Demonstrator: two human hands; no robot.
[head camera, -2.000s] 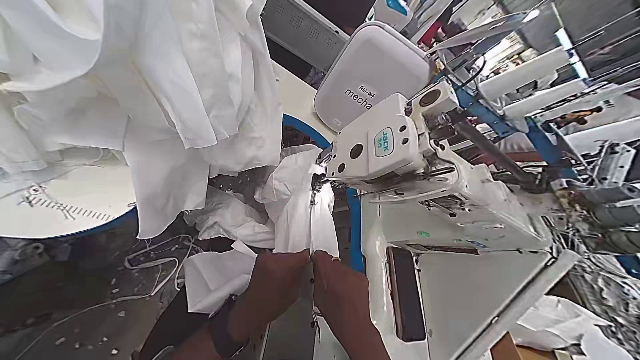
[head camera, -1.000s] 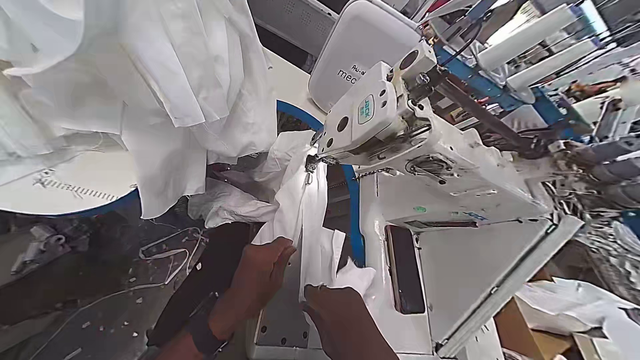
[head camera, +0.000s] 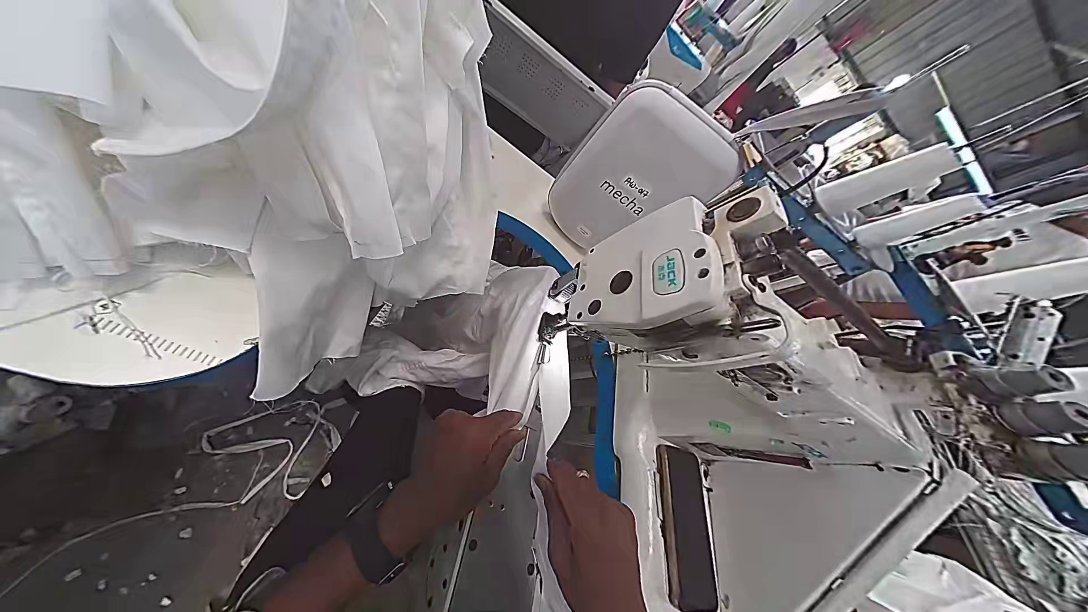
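Observation:
White fabric (head camera: 518, 340) runs under the needle area of a Jack sewing machine (head camera: 646, 272). My left hand (head camera: 467, 455), with a dark watch on the wrist, pinches the cloth's near edge between thumb and fingers, below the presser foot (head camera: 548, 327). Just right of it and nearer to me, my right hand (head camera: 591, 535), wearing a ring, holds a narrow white fabric strip (head camera: 554, 395) that leads up to the foot. The strip's lower end hangs past my right hand. Parts of both hands' fingertips are hidden by cloth.
Large white cloth pieces (head camera: 365, 153) hang over a pale table with a blue edge (head camera: 127, 340) at left. A grey-white case (head camera: 646, 161) stands behind the machine head. A dark phone-like object (head camera: 687, 527) lies in the machine's bed at right. Cords and scraps litter the floor.
My left hand has moved up along the cloth, nearer the presser foot, since one second ago. Two seconds ago both hands were close together on the cloth; now the right is lower, holding the strip.

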